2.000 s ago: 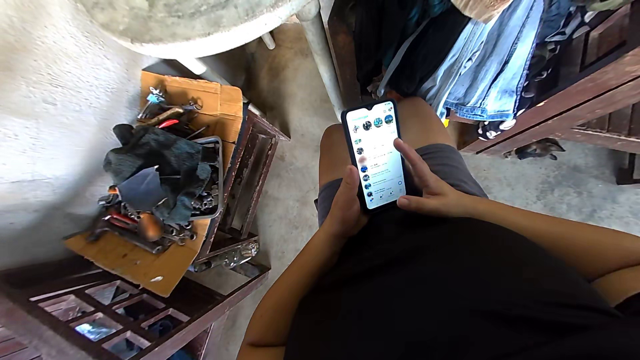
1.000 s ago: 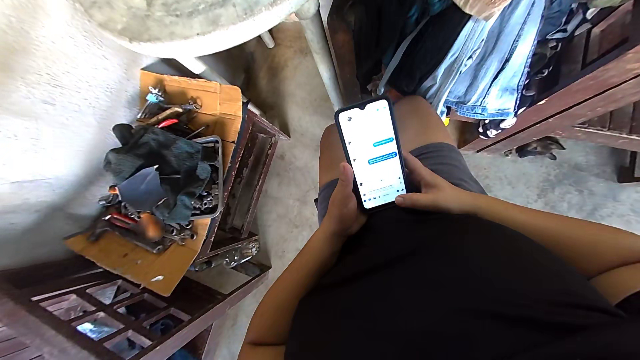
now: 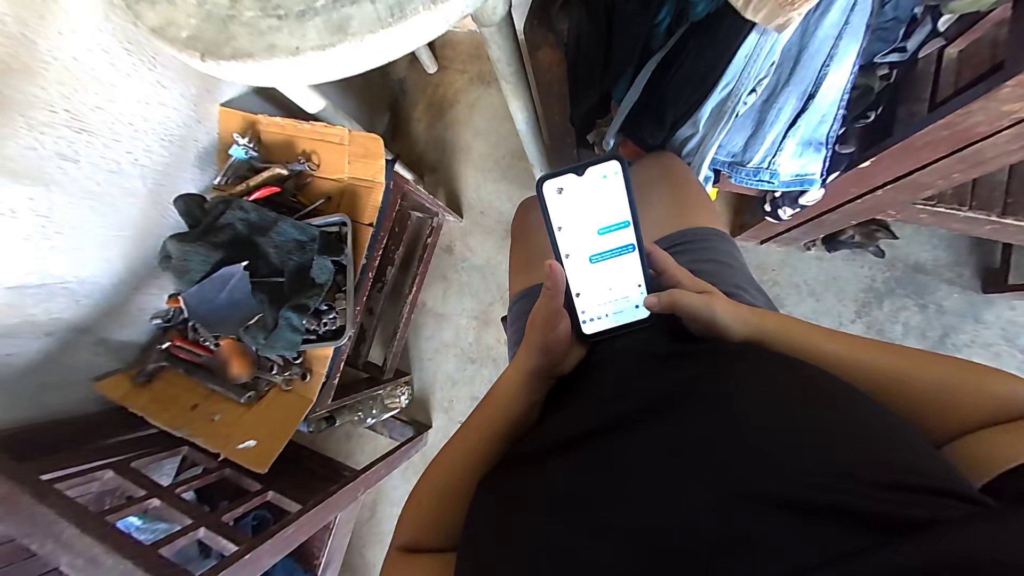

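A smartphone (image 3: 596,248) in a dark case is held upright over my lap, its lit screen showing a chat with blue message bubbles. My left hand (image 3: 552,328) grips its lower left side, the thumb along the edge and the other fingers hidden behind. My right hand (image 3: 692,300) supports the lower right side, with the thumb tip at the screen's bottom right edge. Below the phone lies my black shirt, and grey shorts (image 3: 708,256) cover my thighs.
At left, a cardboard sheet (image 3: 360,180) bears hand tools, a dark cloth (image 3: 256,248) and a grey tray. A round pale tabletop (image 3: 320,48) is above. Jeans (image 3: 792,104) hang over wooden furniture at upper right. Wooden latticework (image 3: 216,496) stands at lower left.
The phone's screen has gone from a list with round pictures to a chat with blue bubbles. My right thumb has moved down from the screen's right side to its lower corner.
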